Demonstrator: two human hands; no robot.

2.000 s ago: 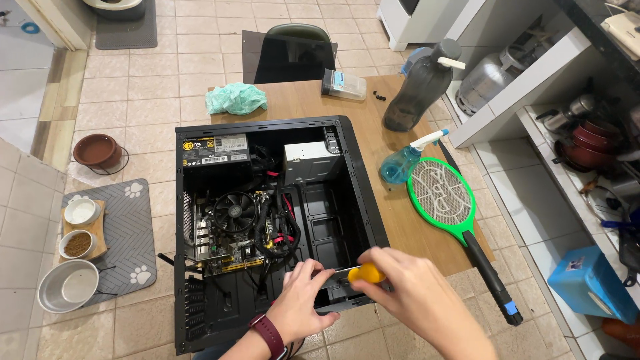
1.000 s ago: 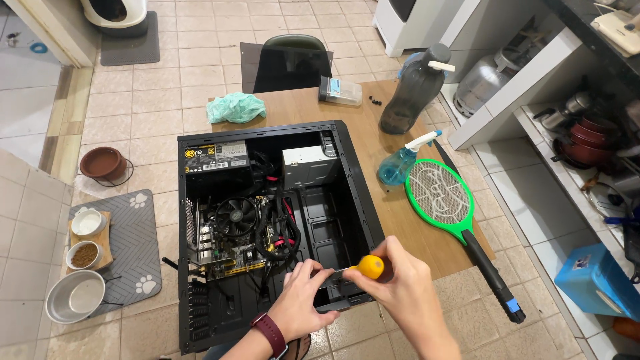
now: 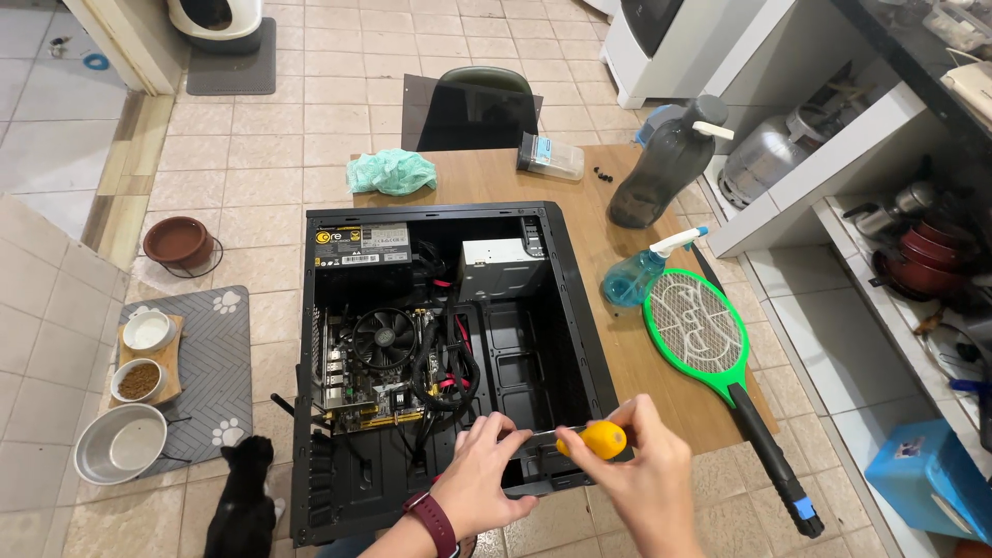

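An open black computer case (image 3: pixel 577 310) lies on the wooden table, its motherboard, CPU fan (image 3: pixel 385 338), power supply (image 3: pixel 363 246) and cables showing. A yellow-handled screwdriver (image 3: pixel 604 439) is gripped in my right hand (image 3: pixel 647 473), over the case's near right corner. Its shaft points left toward the fingertips of my left hand (image 3: pixel 484 473), which rest at a metal drive or bracket near the front edge. Whether those fingers pinch a small part there, I cannot tell. The screwdriver's tip is hidden.
Around the case on the table (image 3: pixel 473 174) are a green cloth (image 3: pixel 392 172), a plastic container (image 3: pixel 552 157), small black pieces (image 3: pixel 603 174), a dark bottle (image 3: pixel 663 167), a spray bottle (image 3: pixel 634 279) and an electric fly swatter (image 3: pixel 695 322). A black cat (image 3: pixel 242 496) is on the floor at left.
The black cat has come into view at the lower left. My right hand still holds the screwdriver, its fingers shifted around the handle. My left hand stays at the case's near edge.
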